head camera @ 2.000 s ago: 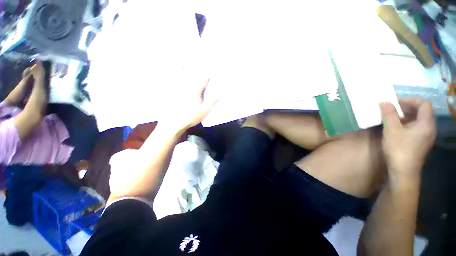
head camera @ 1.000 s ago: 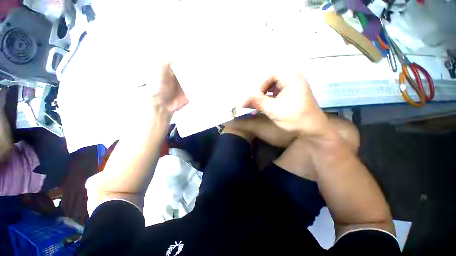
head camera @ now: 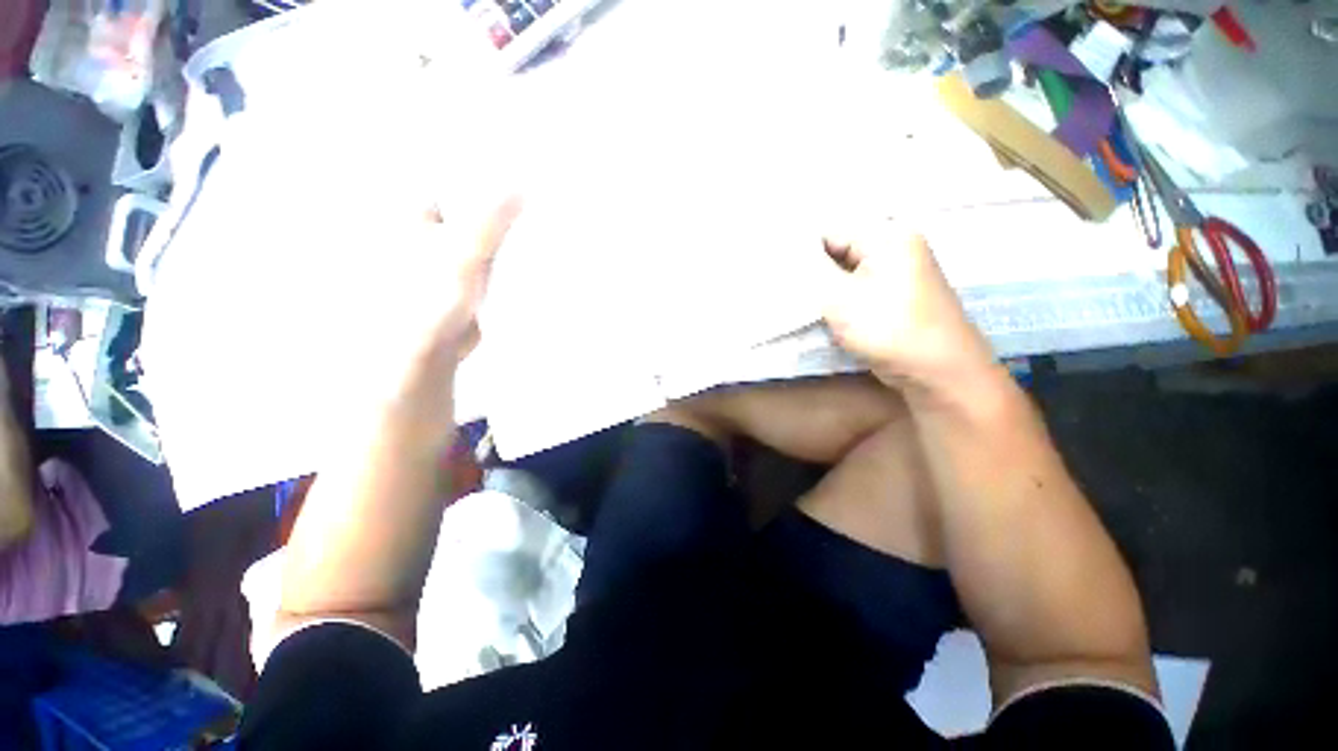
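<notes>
White paper (head camera: 616, 294), overexposed and blank-looking, lies across the front of the white table and overhangs its edge near my lap. My left hand (head camera: 462, 301) is at the paper's left side, partly washed out by glare; its grip cannot be made out. My right hand (head camera: 888, 301) is at the paper's right side, fingers curled with the fingertips turned inward; whether it pinches the sheet is lost in the glare. Another large white sheet (head camera: 264, 323) spreads to the left, beyond my left hand.
Scissors (head camera: 1215, 279) with orange and red handles lie at right. A tan strip (head camera: 1027, 147) and mixed clutter (head camera: 1064, 74) lie upper right. A ruler strip (head camera: 1086, 304) runs along the front edge. A white bag (head camera: 499, 580) is below the table. A person's pink sleeve (head camera: 59, 550) shows at left.
The green-edged item seen at first no longer shows. My right hand has moved inward from the right, then slightly lower and right. The scissors have come into view.
</notes>
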